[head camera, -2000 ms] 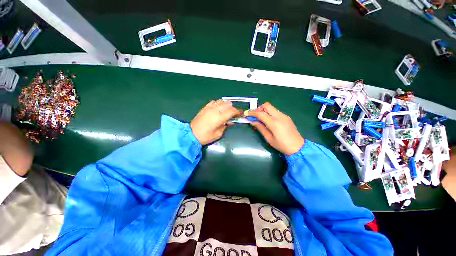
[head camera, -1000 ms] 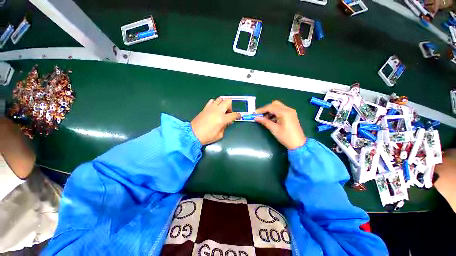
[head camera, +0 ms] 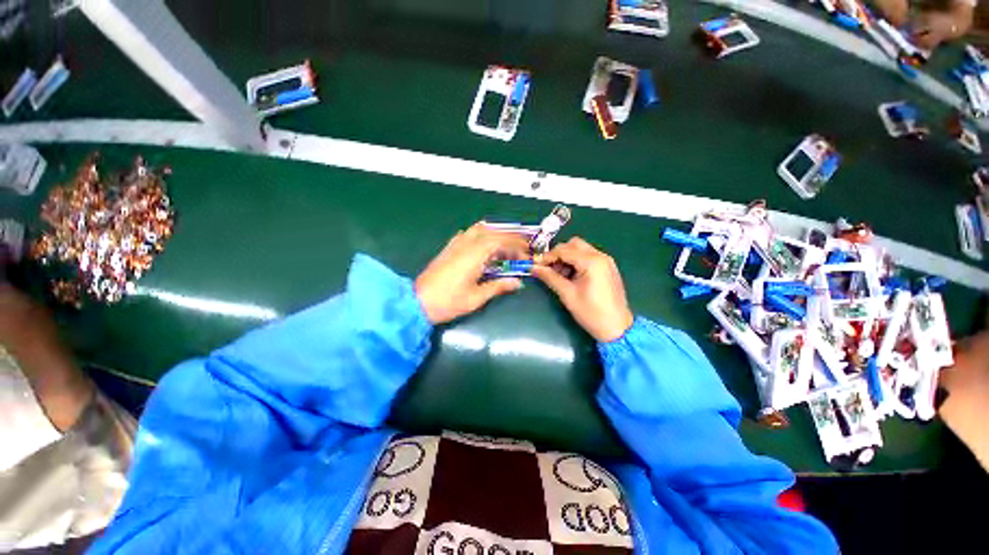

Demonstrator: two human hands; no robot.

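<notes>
A white plastic frame [head camera: 508,227] is held between my hands at the middle of the bench, partly hidden by my fingers. A blue battery [head camera: 516,266] lies along its near side. A white round-ended part [head camera: 551,226] stands out at its right end, tilted upward. My left hand [head camera: 469,273] grips the frame's left side, with thumb and fingers around it. My right hand [head camera: 586,286] has its fingertips closed at the frame's right near corner, by the battery's end. Any small part under the fingertips is hidden.
A copper-coloured heap [head camera: 105,230] lies at left, and a tangled heap of unfinished units [head camera: 797,358] at right. A pale metal rail [head camera: 434,165] crosses beyond my hands. Single units such as this one [head camera: 500,102] lie on the green belt. Other people's arms show at both sides.
The white round-ended part now stands up at the frame's right end. My right hand has moved slightly left and nearer to me. The units on the belt have shifted left.
</notes>
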